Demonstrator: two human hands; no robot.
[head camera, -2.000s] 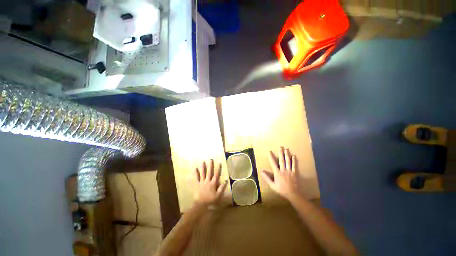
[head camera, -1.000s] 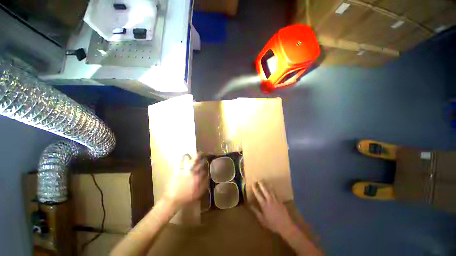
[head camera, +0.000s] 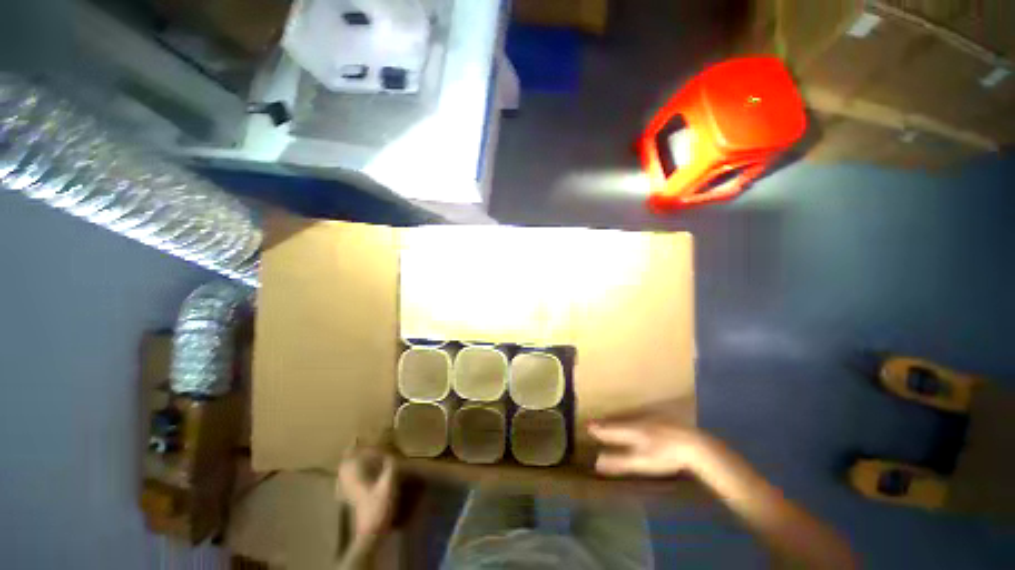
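Note:
An open brown carton is in front of me, its left flap (head camera: 323, 345), far flap (head camera: 545, 281) and right flap (head camera: 640, 345) folded outward. Inside, several cream housings (head camera: 481, 373) stand upright in rows, open ends up. My left hand (head camera: 367, 484) is at the carton's near left corner, blurred; its fingers look bent and its hold is unclear. My right hand (head camera: 643, 448) lies at the near right corner with fingers on the right flap's near end.
The white machine table (head camera: 440, 145) is at the upper left, with a silver duct (head camera: 134, 184) beside it. A red-orange stool (head camera: 729, 128) stands beyond the carton. Stacked cartons (head camera: 879, 78) are at the upper right. Yellow pallet forks (head camera: 924, 381) are at the right.
The carton flaps have opened outward, showing more housings. My left hand has moved from the left flap to the near left corner. My right hand has moved to the near right corner.

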